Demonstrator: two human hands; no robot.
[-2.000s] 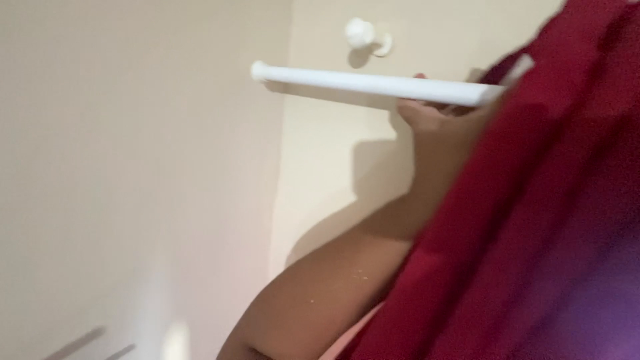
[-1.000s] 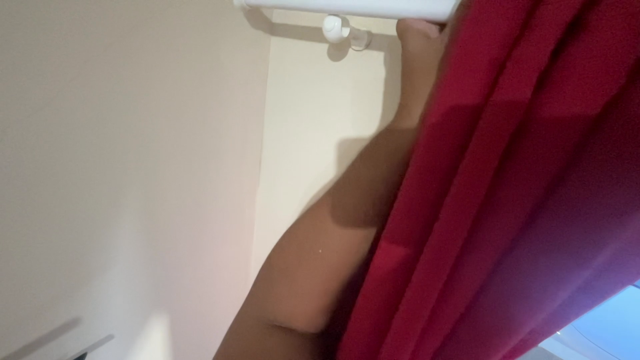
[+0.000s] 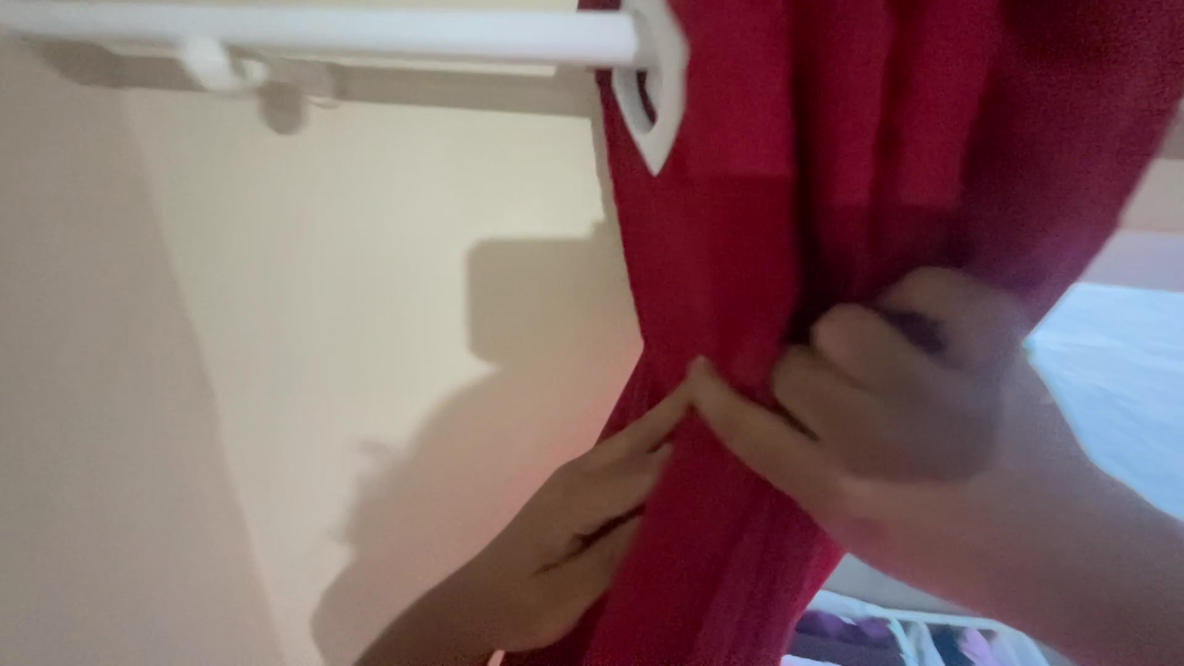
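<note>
A red curtain (image 3: 721, 250) hangs from a white curtain rod (image 3: 416, 35), which passes through a white eyelet ring (image 3: 659, 120) at the cloth's top left. My left hand (image 3: 583, 536) grips the curtain's left edge from the wall side, its fingers partly behind the fabric. On the front, my right hand (image 3: 897, 407) has its fingers curled into the folds. The tips of both hands nearly meet at the middle of the bunched cloth, which narrows there.
Behind the rod, a white bracket (image 3: 217, 67) is fixed to the cream wall (image 3: 370, 231). A bright window-like area (image 3: 1110, 379) shows at right. Below it are several hanging clothes (image 3: 925, 638), partly hidden by my right arm.
My left hand, near the rod earlier, is now lower on the curtain. My right hand has come into view on the cloth. The white eyelet ring now shows clearly.
</note>
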